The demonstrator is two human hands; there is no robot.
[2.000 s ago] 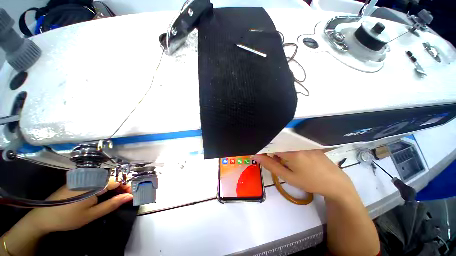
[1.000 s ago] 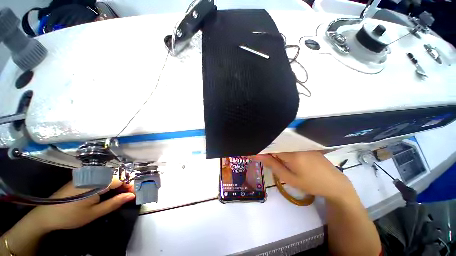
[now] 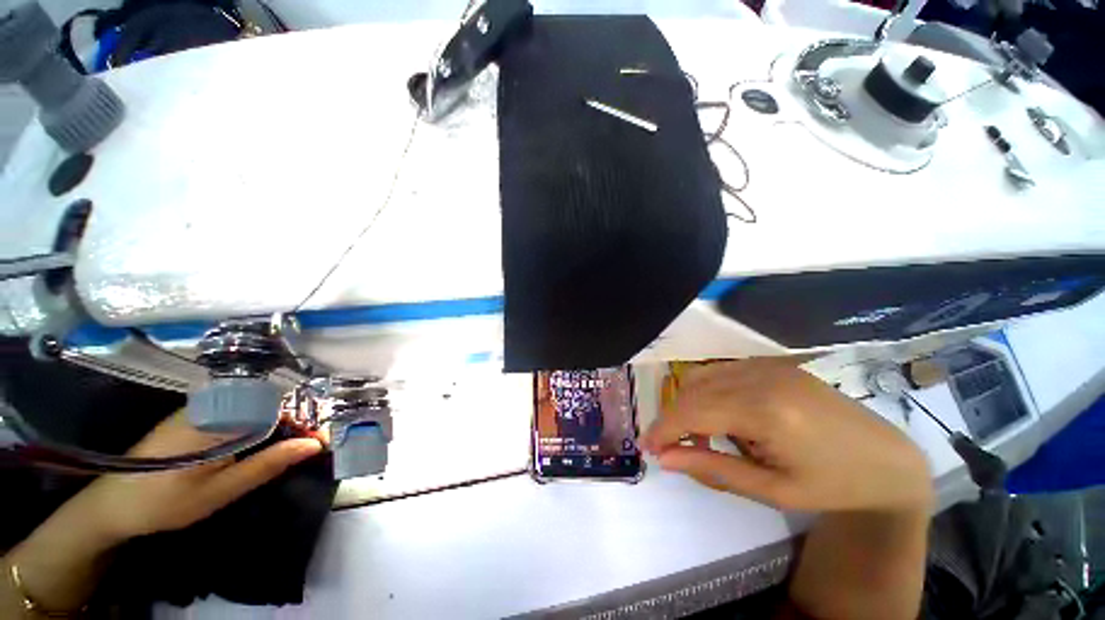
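Observation:
A smartphone (image 3: 587,426) with a lit screen lies flat on the machine bed, right of the needle area. My right hand (image 3: 776,436) is beside it, fingertips at its right edge, fingers partly curled, and nothing is seen in it. My left hand (image 3: 200,478) rests on black cloth (image 3: 261,539) at the presser foot, its fingertips partly hidden behind the grey tension dial (image 3: 230,403) and the grey attachment (image 3: 360,448). The cloth edge under the fingertips is hard to make out.
A black cloth strip (image 3: 606,218) drapes over the white machine arm (image 3: 279,182), with a thin white stick on it. Scissors' yellow handle (image 3: 674,383) is mostly hidden behind my right hand. A thin-shafted tool (image 3: 977,458) lies far right. Ruler marks run along the table's front edge.
The phone screen has changed from app icons to a dark picture with text. My right hand has moved down along the phone's right side, covering most of the scissors' handle. My left hand stays in place.

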